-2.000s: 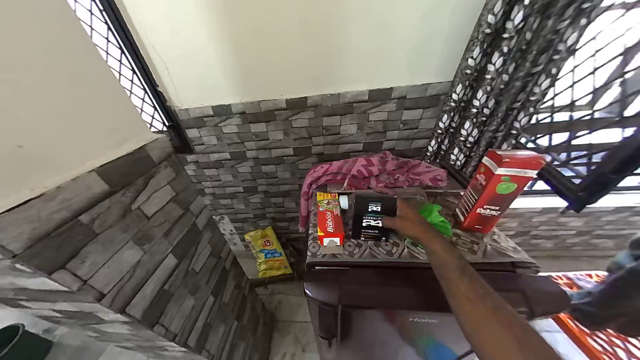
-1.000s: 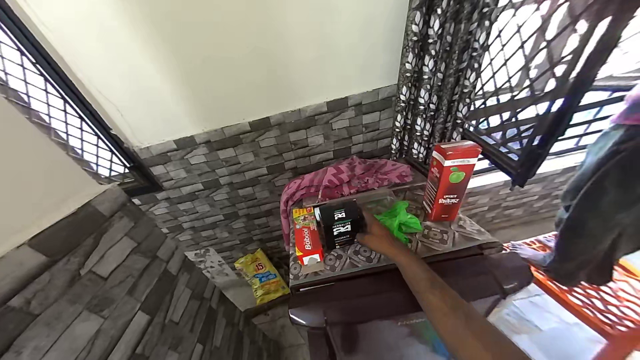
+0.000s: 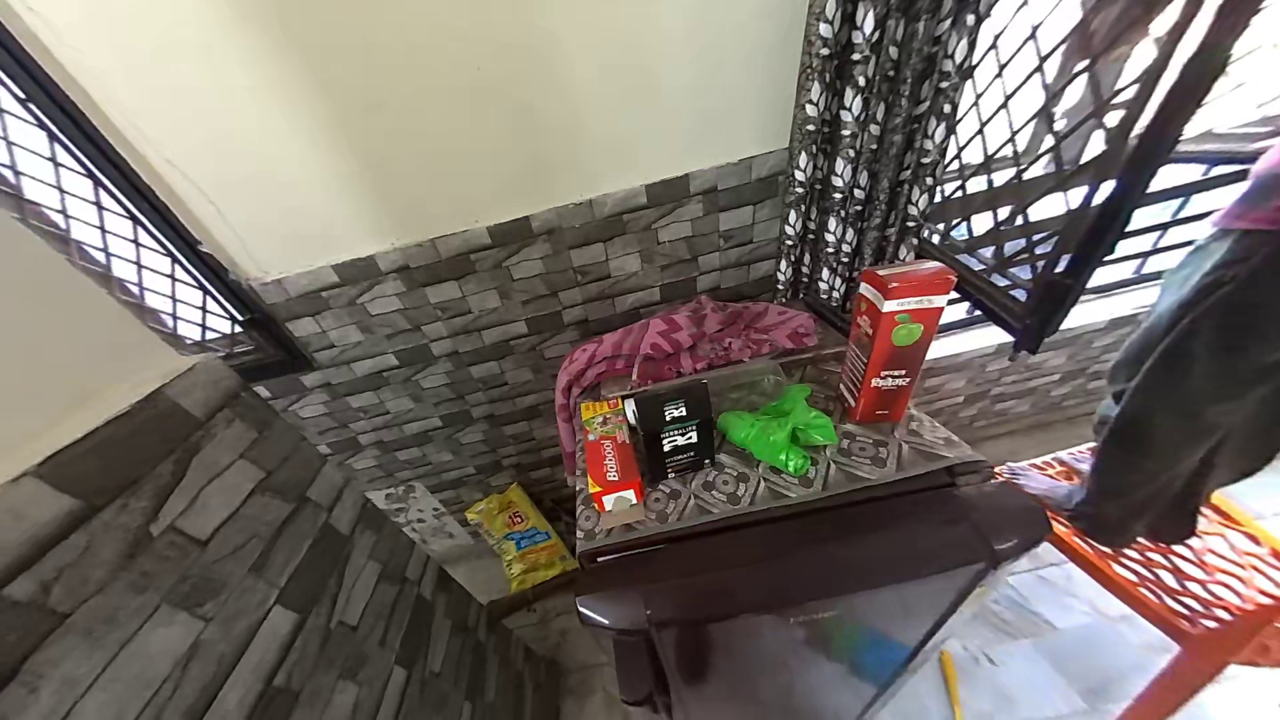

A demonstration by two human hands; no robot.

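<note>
Neither of my hands shows in the head view now. A black Herbalife box stands on the patterned cover over the top of a dark appliance. Left of it, close by, is a red and yellow Babool toothpaste box. A white-capped container, partly hidden, shows at the black box's left edge. To the right lies a crumpled bright green plastic bag. The tall red carton with a green apple picture stands upright at the right. Behind them a pink patterned cloth lies bunched and hangs over the left side.
A yellow packet rests low, left of the appliance. An orange plastic chair with dark clothing above it is at the right. A latticed window frame and a leaf-patterned curtain are behind.
My hand, on the black box in both earlier frames, has left the view. The black box remains beside the toothpaste box. The view has shifted.
</note>
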